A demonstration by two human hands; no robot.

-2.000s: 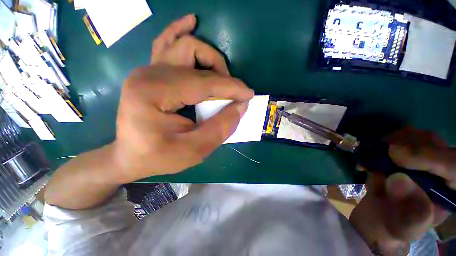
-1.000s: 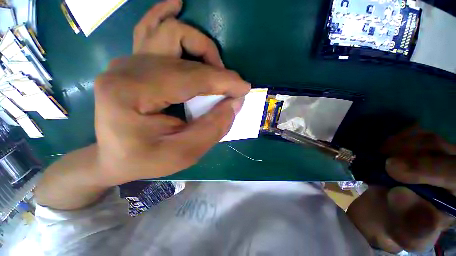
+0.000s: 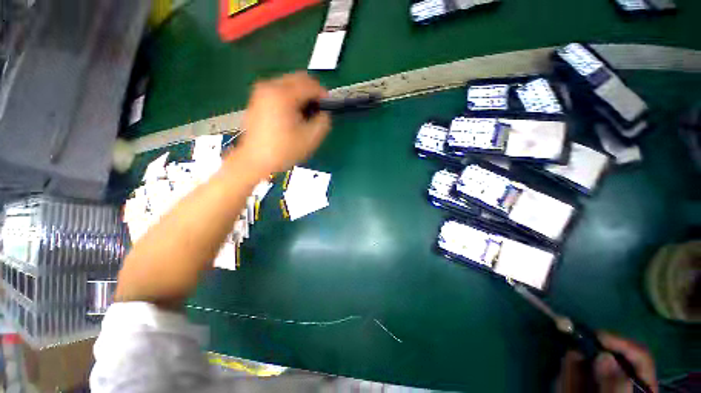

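Observation:
My left hand (image 3: 283, 123) is raised over the far side of the bench, above the belt rail. It grips a blurred, thin black object (image 3: 350, 104) that looks like a phone unit seen edge-on. My right hand (image 3: 615, 367), low at the right and partly cut off by the bottom edge, holds the soldering iron (image 3: 542, 307). The iron's tip is close to the near edge of the nearest phone unit (image 3: 526, 261) in the group; I cannot tell if they touch. LCD modules (image 3: 307, 192) with orange strips lie by the white LCD pile (image 3: 173, 188).
Several phone units (image 3: 507, 137) lie overlapping at the right. A pale rail (image 3: 415, 83) borders the green belt, which carries a red tray (image 3: 265, 17) and another unit (image 3: 330, 42). A round tin (image 3: 680, 280) stands far right, a solder spool (image 3: 100, 298) left. Solder wire (image 3: 292, 321) lies in front.
My left hand has moved from the white LCD at the centre to the far side, now with the black object. The iron has left the solder row. The view has shifted to show more bench.

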